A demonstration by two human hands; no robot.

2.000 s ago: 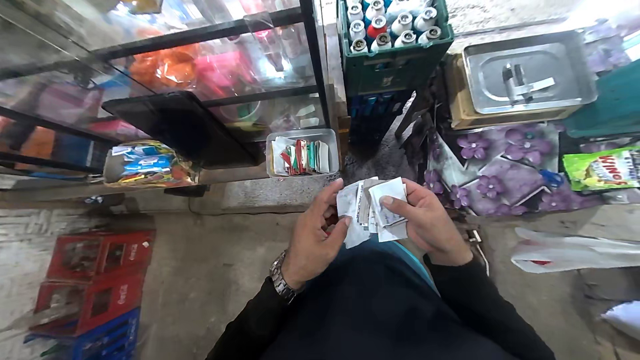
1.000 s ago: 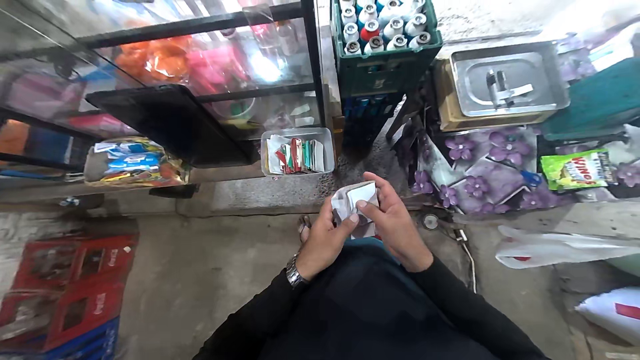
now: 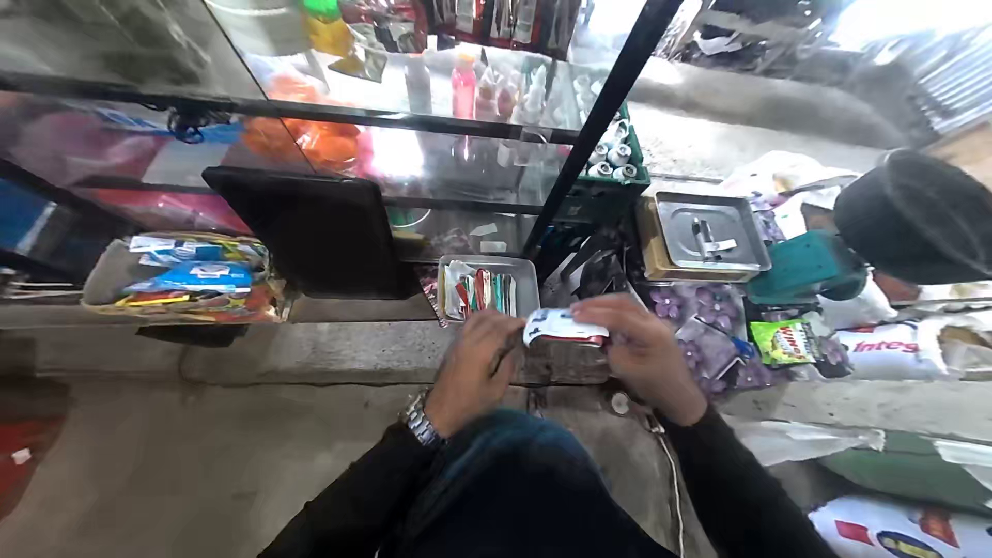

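Observation:
A small white packet with dark marks and a red edge is between my hands, slightly blurred. My right hand grips its upper right side with fingers and thumb. My left hand, with a metal watch on the wrist, is at the packet's left end; whether it grips it cannot be told. Just behind my left hand, a clear plastic container holds upright red, white and green packets.
A glass display shelf spans the back left, with a dark panel and a box of packets before it. At right are a metal tray, a green Wings packet, a black bucket and a green bottle crate.
The white paper pieces seen in my hands earlier no longer show. A white packet with a red edge is there now, and my hands are farther apart than one second ago. The view has shifted.

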